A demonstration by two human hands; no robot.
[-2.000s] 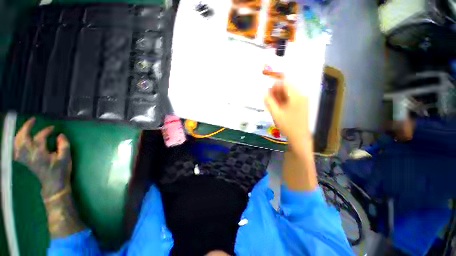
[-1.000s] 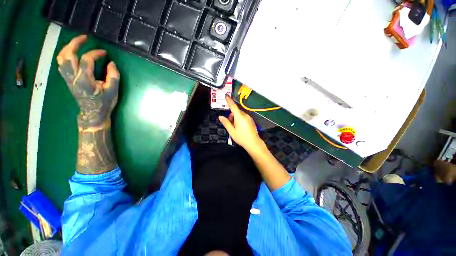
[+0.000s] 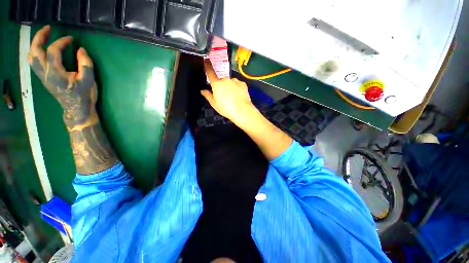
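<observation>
A red-and-white packet (image 3: 219,57) stands at the bench edge, between the black tray and the yellow-orange plug. My right hand (image 3: 227,95) is at its lower end, with the index finger against it; whether the fingers grip it cannot be told. My left hand (image 3: 66,77) rests on the green surface, fingers curled and apart, with nothing in it. The black blister tray (image 3: 141,18) lies above my left hand, cut off by the picture's top edge, and its visible pockets hold no parts.
The white machine bed (image 3: 308,56) is at upper right, with a red emergency stop (image 3: 374,93) on its front corner. A yellow-orange cable (image 3: 265,76) runs along its edge. A blue bin (image 3: 56,213) is at lower left. A wheelchair wheel (image 3: 374,185) and a person in dark blue (image 3: 442,169) are at right.
My right hand has moved from over the machine bed down to the packet. My left hand keeps its curled pose. The view has shifted, and the orange fixtures are out of the picture.
</observation>
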